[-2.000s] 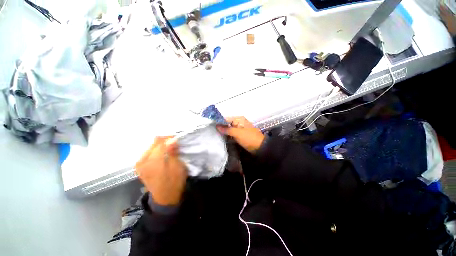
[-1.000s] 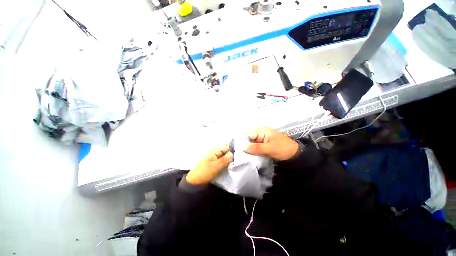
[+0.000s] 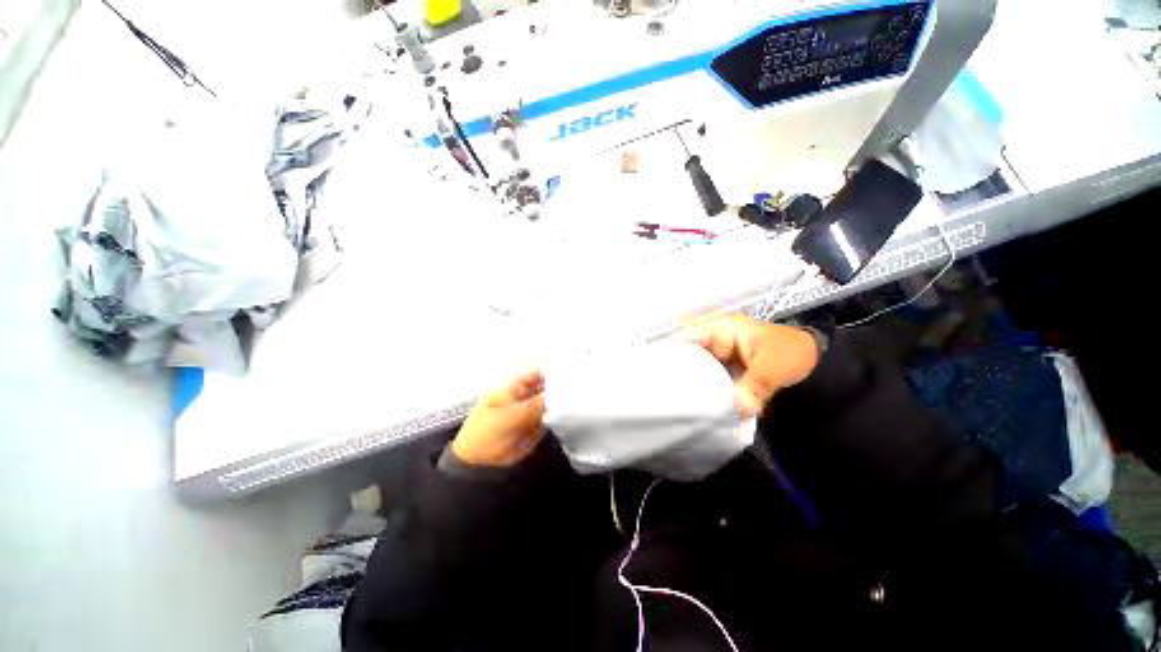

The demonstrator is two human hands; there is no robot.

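A pale grey-white cloth piece point(image 3: 649, 410) is held at the table's front edge, over the lap. My left hand point(image 3: 504, 420) grips its left side. My right hand point(image 3: 759, 359) grips its upper right side. The cloth is spread between the hands and hides some of the fingertips. No dark-blue part shows on it now. The white sewing machine point(image 3: 662, 96) with a blue stripe stands beyond the hands; its needle area point(image 3: 520, 191) has no cloth that I can make out.
A crumpled grey cloth pile point(image 3: 178, 242) lies left. Red-handled snips point(image 3: 675, 232), a black-handled screwdriver point(image 3: 703, 185), a dark cluster point(image 3: 779, 212) and a smartphone point(image 3: 859, 219) lie right. Dark-blue cloth point(image 3: 993, 414) is at lower right, striped cloth pieces point(image 3: 318, 580) at lower left.
The hands first came together on the bunched cloth and have now moved apart, with the cloth opened out flatter. The dark-blue part seen earlier is out of sight. The view has shifted.
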